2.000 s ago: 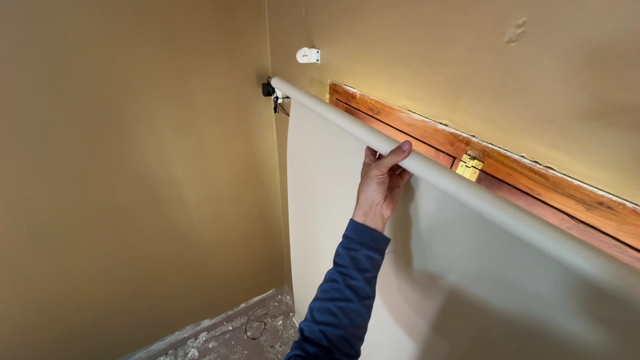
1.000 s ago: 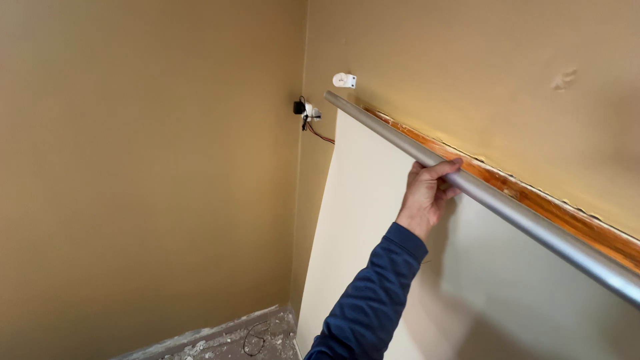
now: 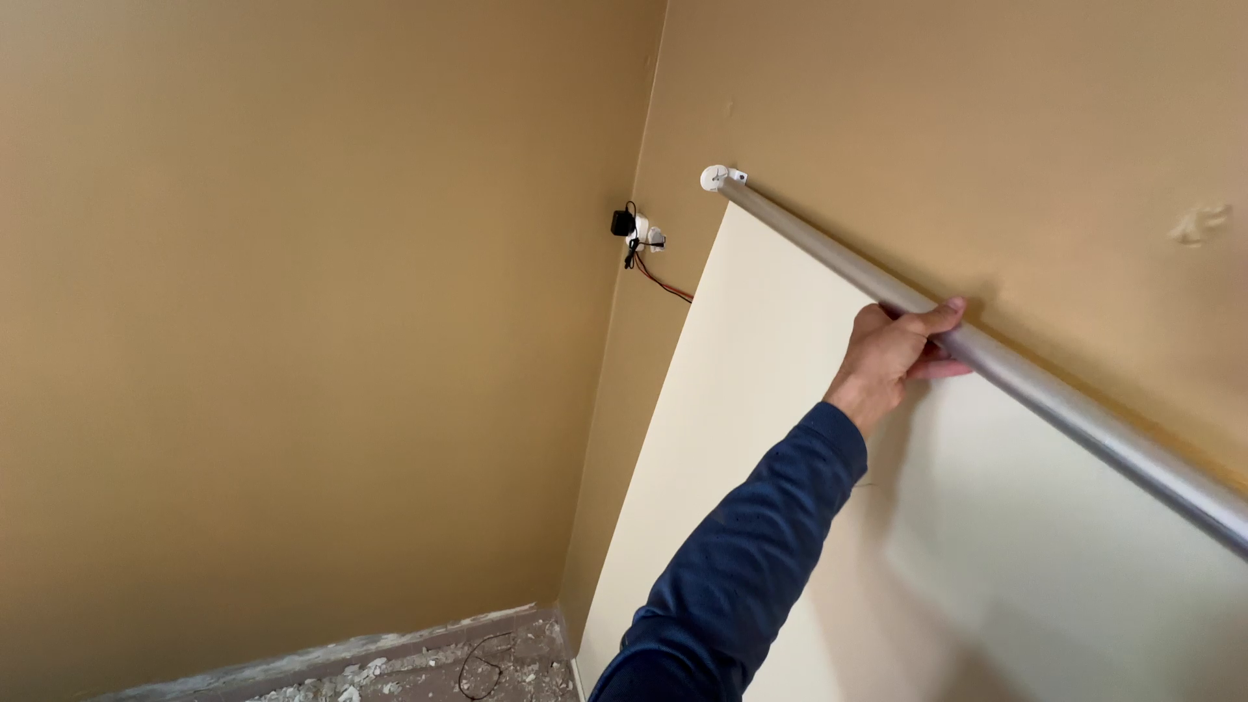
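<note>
My left hand (image 3: pixel 892 356) grips a grey metal roller-blind tube (image 3: pixel 838 255), thumb over the top and fingers underneath. Cream blind fabric (image 3: pixel 741 390) hangs from the tube, partly covered by my blue sleeve. The tube's far end meets a white round bracket (image 3: pixel 715 177) on the wall; whether it is seated there cannot be told. Below and left of that bracket, near the corner, are a white fitting (image 3: pixel 641 232) and a black adapter-like block (image 3: pixel 622 223) with cables. The tube's near end runs out of view at the right. My right hand is not in view.
Tan walls (image 3: pixel 322 322) meet at a corner behind the blind. Thin red and black wires (image 3: pixel 663 285) run behind the fabric. Loose debris (image 3: pixel 366 673) and a dark cable (image 3: pixel 481 666) lie at the foot of the wall. A rough patch (image 3: pixel 1201 224) marks the right wall.
The tube has risen from beside the lower fitting to the upper white bracket, my left hand still on it. The wooden frame seen behind it earlier is now hidden.
</note>
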